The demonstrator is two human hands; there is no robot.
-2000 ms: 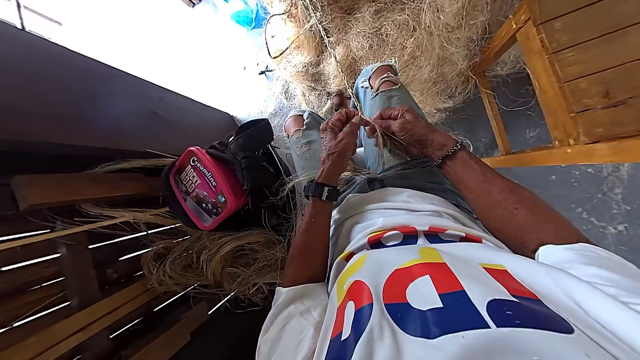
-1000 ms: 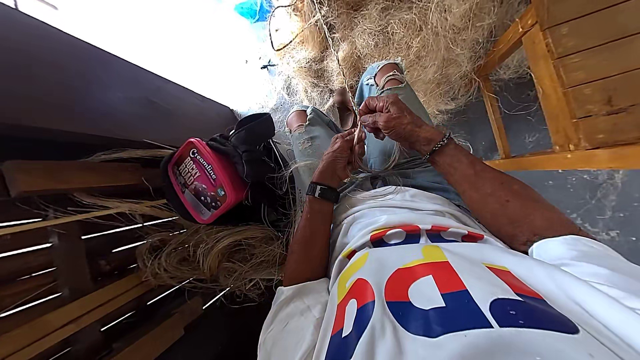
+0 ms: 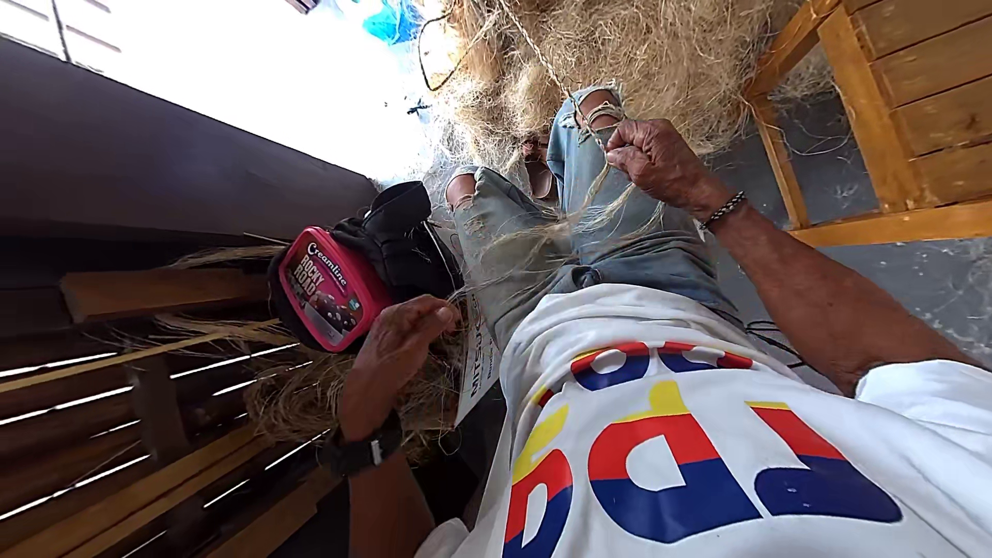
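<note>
A thin cord of pale plant fibre (image 3: 540, 56) runs down from the top of the view to my right hand (image 3: 655, 159), whose thumb and fingers pinch it above the right knee. Loose fibre ends (image 3: 593, 209) hang below that grip and spread across the jeans. My left hand (image 3: 411, 329), with a dark watch at the wrist, is beside the left thigh, near the pink tub. Its thumb and fingers are drawn together, and a few fine strands reach toward them; whether it holds these I cannot tell. A bundle of loose fibre (image 3: 291, 403) lies below and around this hand.
A pink plastic ice cream tub (image 3: 329, 291) sits on a black bag (image 3: 395, 232) at the left. A large heap of fibre (image 3: 666, 54) lies beyond the knees. Wooden furniture (image 3: 891, 225) stands at the right, wooden slats (image 3: 155, 411) at lower left.
The two hands, close together over the lap before, are now far apart. My left hand has moved left toward the pink tub; my right hand is above the right knee with the cord.
</note>
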